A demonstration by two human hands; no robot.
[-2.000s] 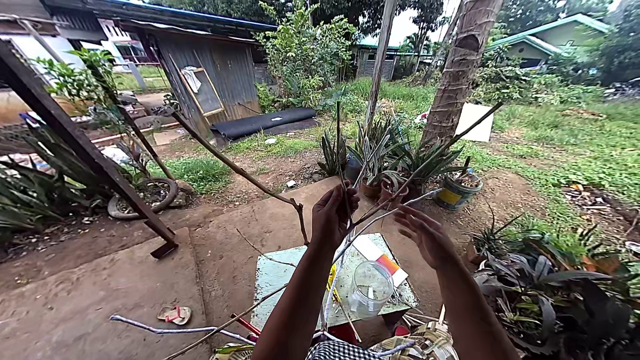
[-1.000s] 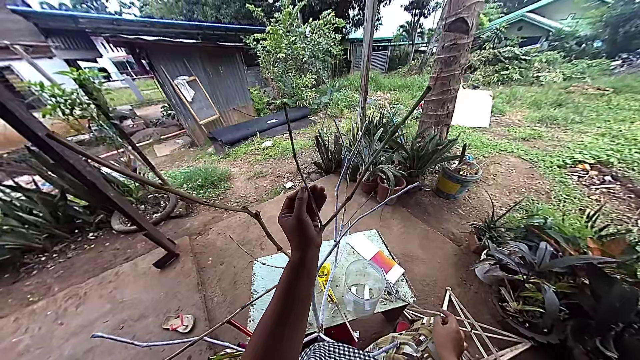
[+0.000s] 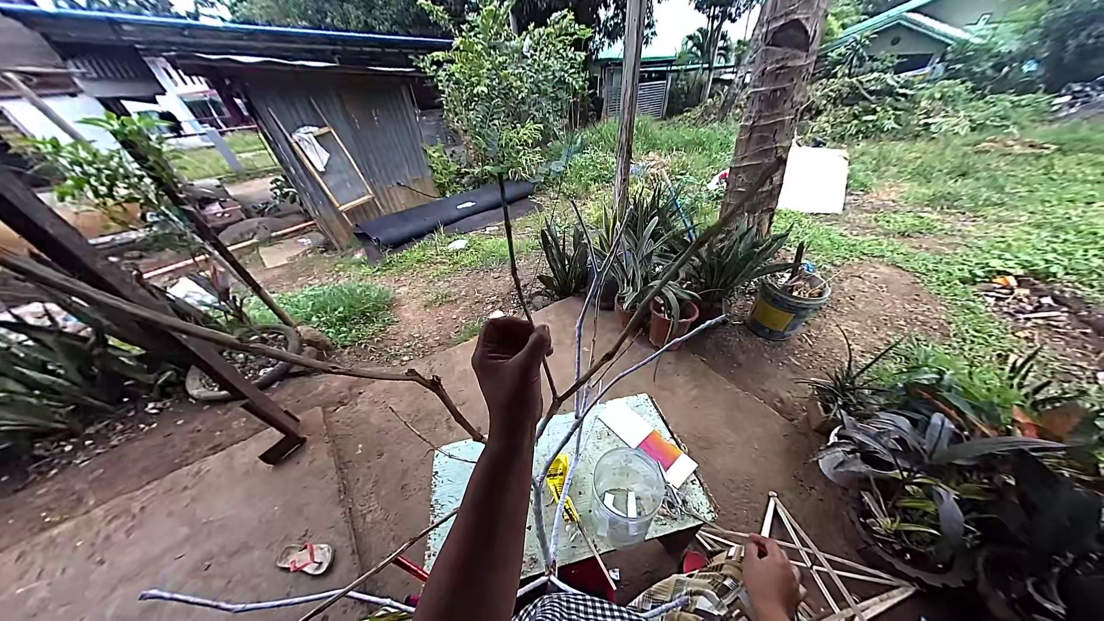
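Observation:
My left hand (image 3: pixel 511 366) is raised at the centre, its fingers closed around a thin dark twig (image 3: pixel 509 250) that stands nearly upright. My right hand (image 3: pixel 770 573) is low at the right, beside a star-like frame of thin sticks (image 3: pixel 819 552); its fingers are curled, and whether they grip a stick is not clear. Bare branches, some brown (image 3: pixel 345 366) and some painted whitish (image 3: pixel 634 375), spread around my left arm. Behind them a small speckled table (image 3: pixel 453 483) holds a clear plastic container (image 3: pixel 628 496), a yellow packet (image 3: pixel 559 483) and a white and orange card (image 3: pixel 647 442).
Potted plants (image 3: pixel 673 319) and a bucket (image 3: pixel 787 302) stand ahead at the edge of the concrete. Dark leafy plants (image 3: pixel 940 492) crowd the right side. A slanted post (image 3: pixel 216 371) rises at the left, near a slipper (image 3: pixel 306 558). A tree trunk (image 3: pixel 768 112) stands farther back.
Two seconds ago both hands were raised among the branches. My right hand has since come down to the lower right by the stick frame, while my left stays raised at the twig.

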